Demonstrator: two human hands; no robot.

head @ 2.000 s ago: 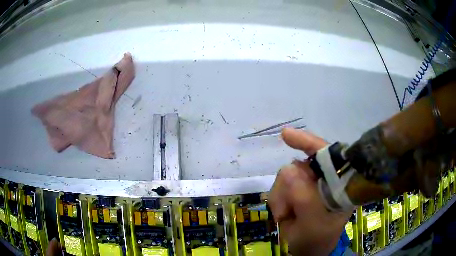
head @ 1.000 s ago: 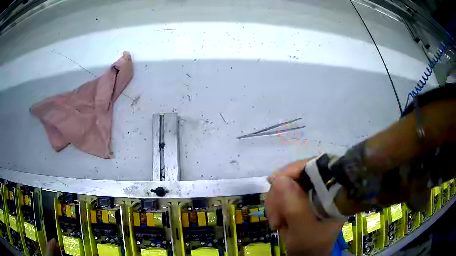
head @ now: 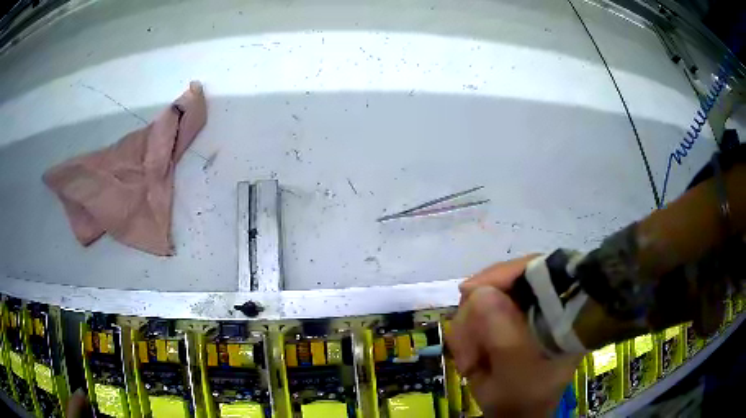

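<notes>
My right hand is closed around the glue dispensing gun, a thick brown tape-wrapped barrel with a white band. Its pale-blue nozzle tip points left over the yellow-orange parts of a power supply board. The hand hides the board parts beneath it. Whether the tip touches a part cannot be told. My left hand shows only as a fingertip at the lower left edge, beside a dark gap between boards; the rest is cut off.
The conveyor edge rail runs behind the boards. A slotted metal bracket stands square to it. Tweezers and a crumpled pink cloth lie on the worktop. A blue coiled cord hangs at the right.
The gun first lifted clear of the tweezers' side and its nozzle came into view over the board. Since then my right hand has shifted slightly right. The whole scene has shifted slightly left.
</notes>
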